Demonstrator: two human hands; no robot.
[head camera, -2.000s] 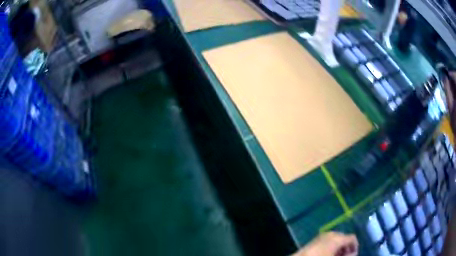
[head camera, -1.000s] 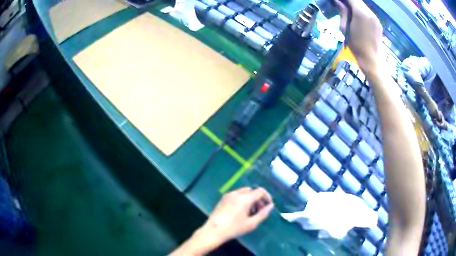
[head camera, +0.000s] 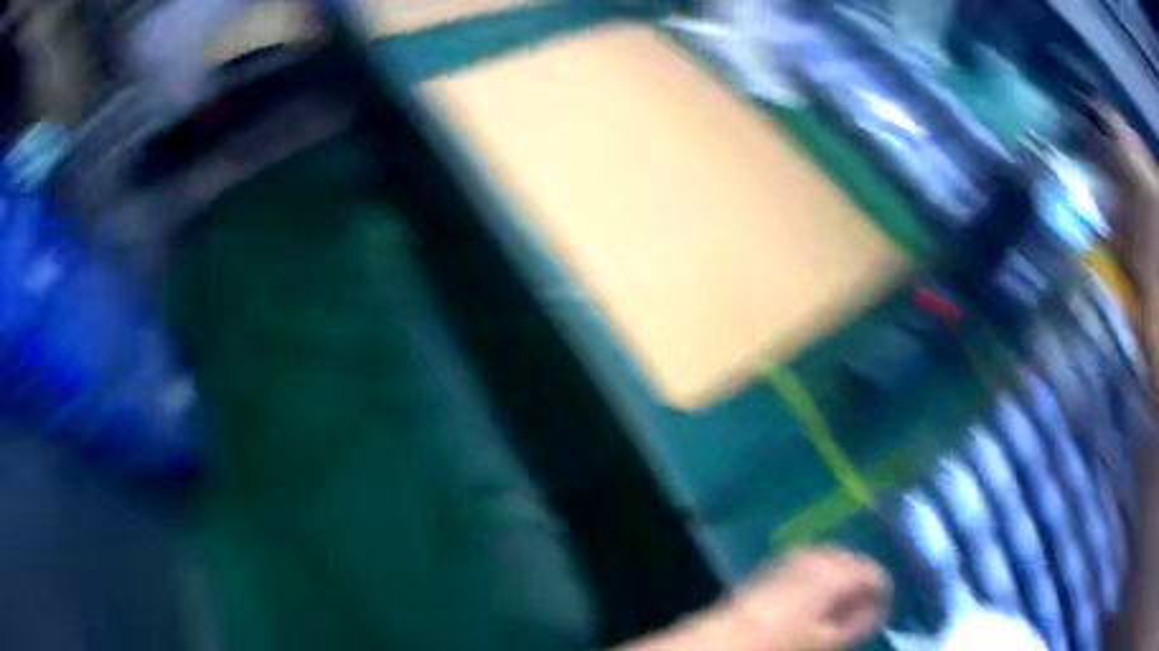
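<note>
The frame is badly blurred by motion. My left hand (head camera: 820, 598) is at the bottom edge over the green bench, with its fingers curled; I cannot tell whether it holds anything. My right hand (head camera: 1124, 159) is at the upper right edge, partly cut off, beyond the heat gun, and its grip is unreadable. Rows of pale blue-grey housings (head camera: 998, 477) lie in a tray to the right of my left hand. A white cloth (head camera: 991, 631) shows at the bottom edge, over the near end of the tray.
A cardboard sheet (head camera: 674, 204) lies on the green bench (head camera: 750, 490). The black heat gun (head camera: 989, 254) with a red switch lies to its right. Yellow-green tape (head camera: 820, 432) marks the bench. Another tray (head camera: 890, 115) is at the back. Blue crates (head camera: 83, 331) stand at the left.
The view has swung left since one second ago, so the bench and both hands show farther right. My right hand and forearm now sit at the right edge. My left hand still has curled fingers.
</note>
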